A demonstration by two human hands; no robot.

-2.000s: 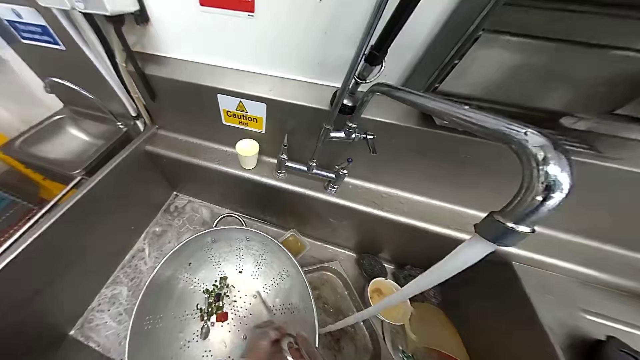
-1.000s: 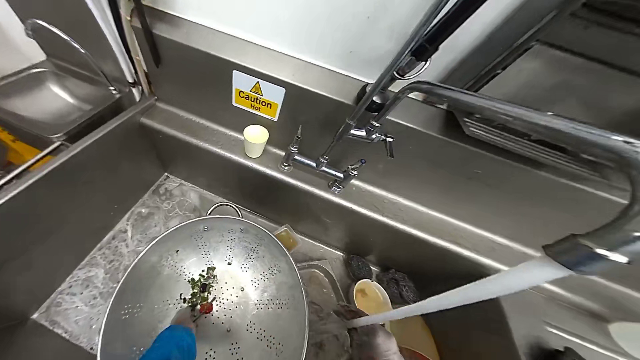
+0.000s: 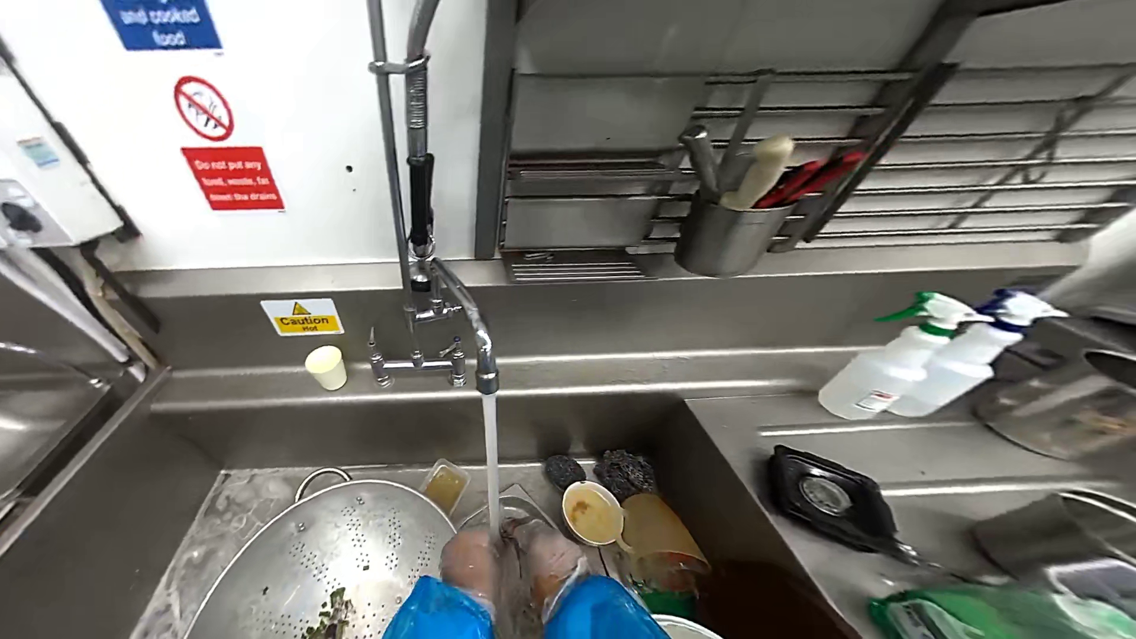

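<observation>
My left hand [image 3: 470,559] and my right hand [image 3: 552,557] are side by side under the water stream [image 3: 492,444] running from the faucet spout [image 3: 487,382]. Blue sleeve covers reach to both wrists. Water blurs the fingers, so whether they hold anything cannot be told. Left of my hands, a large metal colander [image 3: 266,568] stands in the sink with wet leafy scraps [image 3: 328,617] in it. Behind and beneath the hands is a metal tray [image 3: 519,506], partly hidden. To their right lie a cream-coloured cup [image 3: 593,515] with brown residue and a yellowish plastic container [image 3: 661,532].
A small rectangular tub [image 3: 445,486] and dark scouring pads [image 3: 625,473] lie along the sink's back. A pale yellow cup [image 3: 327,367] stands on the ledge. Spray bottles [image 3: 887,373], a black plastic item [image 3: 830,497] and a green bag [image 3: 1003,612] are on the right-hand counter.
My left hand has left the leafy scraps in the colander and is beside my right hand under the water. The spout now points down at the hands. The view has swung right.
</observation>
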